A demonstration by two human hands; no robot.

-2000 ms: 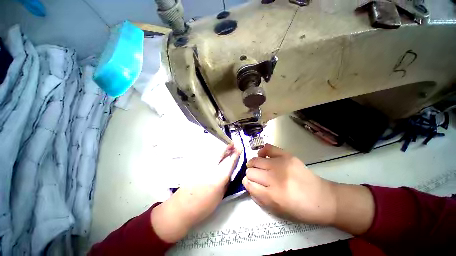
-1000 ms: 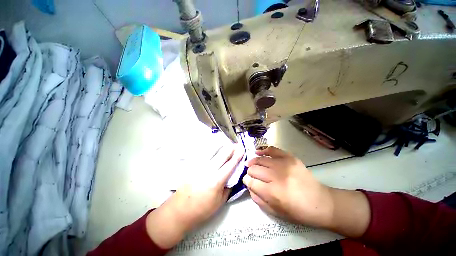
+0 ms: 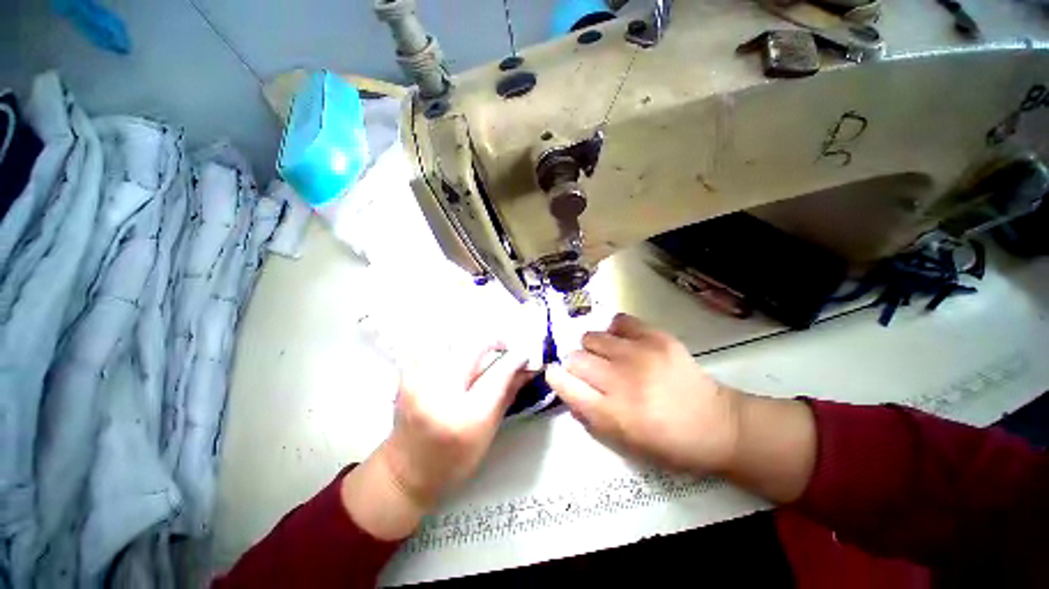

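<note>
A garment piece with a navy strip (image 3: 530, 395) and a pale, overexposed side lies under the left end of the cream sewing machine head (image 3: 690, 127). My left hand (image 3: 451, 417) is on the piece, its thumb and fingers pinching the edge left of the navy strip. My right hand (image 3: 646, 391) holds the same edge from the right, fingertips together just in front of the needle area. The two hands' fingertips are close together. The presser foot and needle are mostly lost in the bright lamp light.
A stack of pale folded pieces (image 3: 109, 334) stands at the left. A light-blue plastic part (image 3: 323, 138) is behind the head's left end. A flat black rectangle (image 3: 759, 267) and a dark tangled cluster (image 3: 929, 276) lie under the arm. A printed ruler (image 3: 552, 506) runs along the table's front.
My left hand's fingers have drawn back from the needle area and bent into a pinch on the edge. My right hand stays at the edge. The view has shifted slightly.
</note>
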